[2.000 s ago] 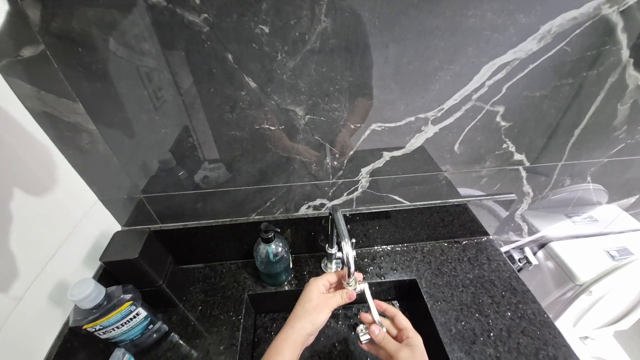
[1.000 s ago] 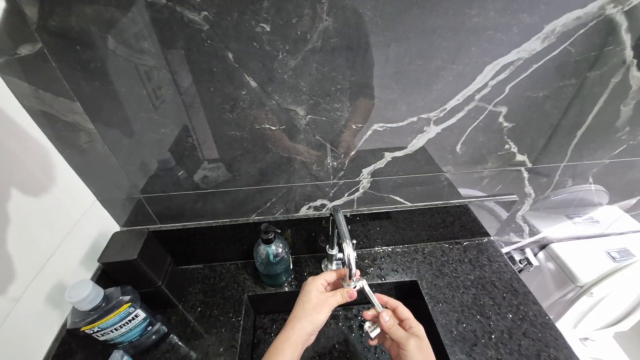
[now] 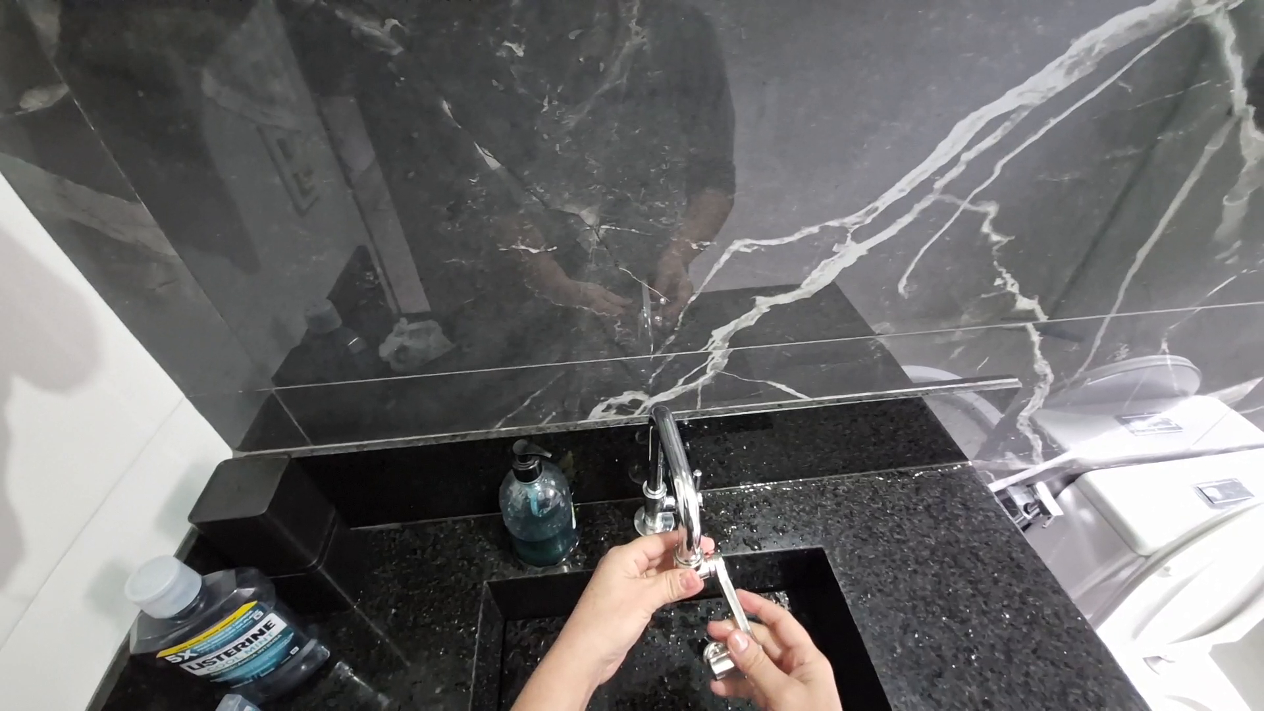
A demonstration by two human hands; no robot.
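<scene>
A chrome gooseneck faucet (image 3: 674, 459) rises behind the black sink basin (image 3: 839, 612). My left hand (image 3: 632, 597) grips the end of its spout, thumb in front and fingers behind. From that spout end a chrome swivel extension arm (image 3: 732, 595) slants down to the right, over the basin. My right hand (image 3: 775, 657) holds the lower part of this arm between thumb and fingers, beside its round chrome outlet (image 3: 719, 659). Part of the joint at the spout is hidden by my left fingers.
A soap pump bottle (image 3: 538, 513) with blue-green liquid stands left of the faucet. Farther left are a black box-shaped container (image 3: 259, 509) and a Listerine bottle (image 3: 227, 632). Water drops dot the black stone countertop (image 3: 948, 563). Behind rises a marbled wall; a white toilet (image 3: 1145, 494) is at the right.
Both hands keep to the faucet and extension arm. My right hand and the lower end of the arm have shifted slightly.
</scene>
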